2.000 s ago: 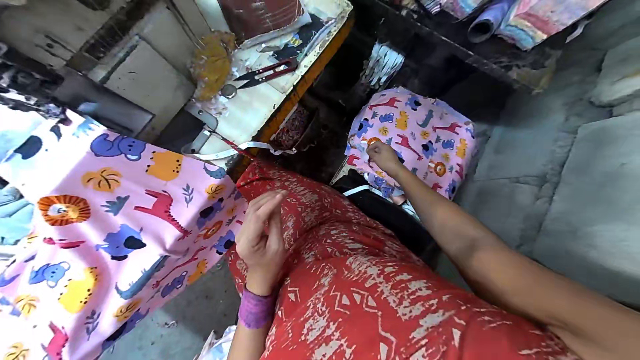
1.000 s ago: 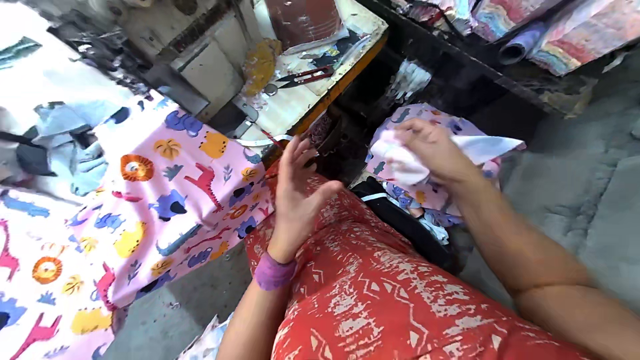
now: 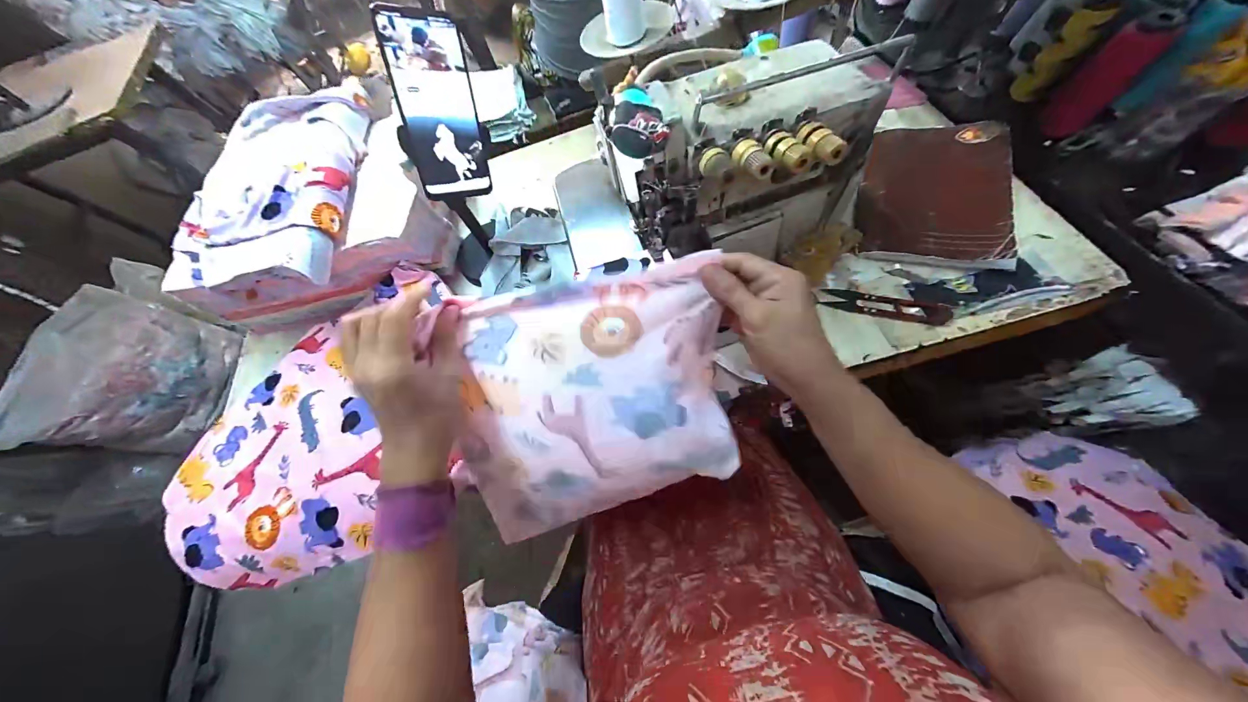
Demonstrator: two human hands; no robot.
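A pink animal-print fabric piece [image 3: 595, 409], its paler side showing, is stretched between my hands in front of the overlock sewing machine [image 3: 741, 146]. My left hand [image 3: 405, 361], with a purple band at the wrist, grips its upper left corner. My right hand [image 3: 770, 307] pinches the upper right corner between thumb and fingers. Beside and behind my left wrist, a larger piece of the same print [image 3: 283, 478] hangs over the table's front edge. More of this fabric [image 3: 1121, 536] lies in a pile at the lower right, partly behind my right forearm.
A phone [image 3: 434, 97] stands on a holder left of the machine, near a stack of folded fabric [image 3: 273, 195]. Thread snips [image 3: 882, 304] and a brown book [image 3: 936, 195] lie on the table [image 3: 1053, 244] at right. A clear plastic bag [image 3: 117, 370] sits at far left.
The view has swung up and left to the machine. My right hand has come from the pile at right to the table front, and both hands now hold a fabric piece; my left hand was empty before.
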